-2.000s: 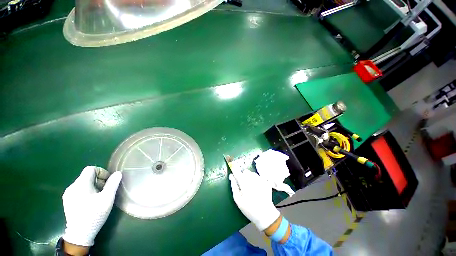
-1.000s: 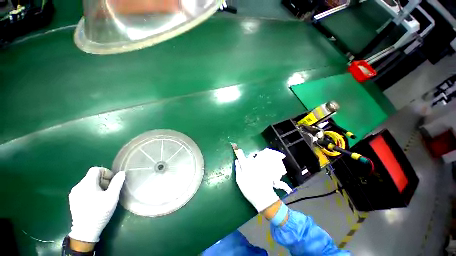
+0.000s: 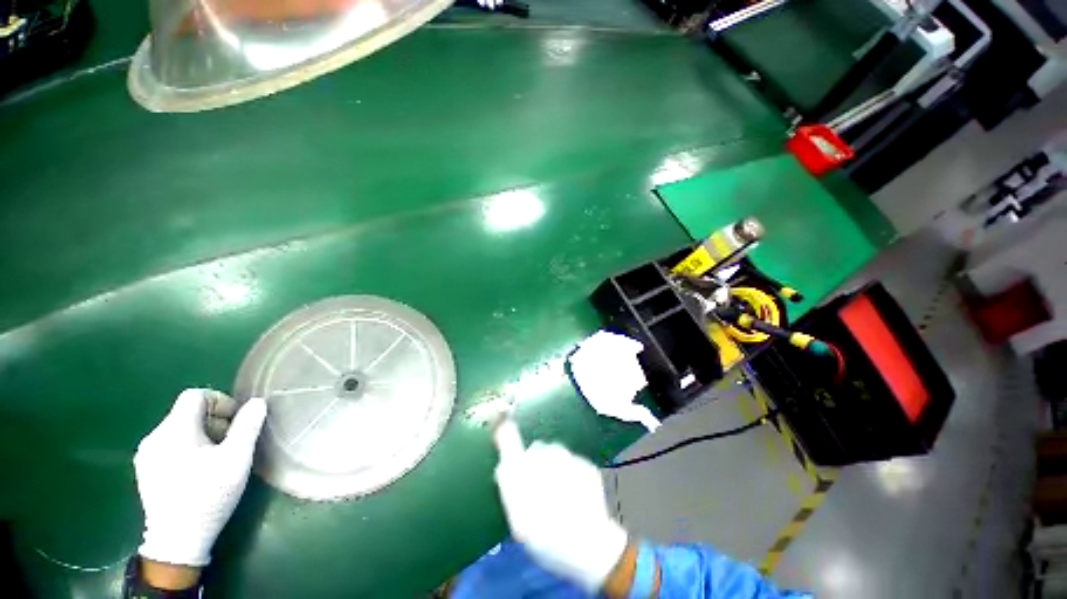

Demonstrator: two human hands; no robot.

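A round translucent turntable disc (image 3: 351, 451) lies flat on the green bench (image 3: 386, 187). My gloved left hand (image 3: 199, 474) is at its left rim, thumb over the edge and fingers curled, gripping it. My gloved right hand (image 3: 556, 503) is blurred, low over the bench's front edge, right of the disc. A small thin tool with a brownish tip (image 3: 503, 422) shows faintly at its fingertips; its kind cannot be told. A crumpled white cloth or spare glove (image 3: 608, 374) lies beside the tool tray, apart from my right hand.
A black divided tool tray (image 3: 655, 307) holds a yellow coiled cable and tools. A yellow-labelled can (image 3: 717, 248) leans there. Beyond are a green mat (image 3: 778, 228) and red bin (image 3: 820, 150). A clear hood (image 3: 281, 82) is at upper left. A black box with red panel (image 3: 883, 357) stands right.
My right hand has moved down and left, away from the white cloth, which now shows fully. My left hand stays at the disc's rim. The whole view has shifted slightly.
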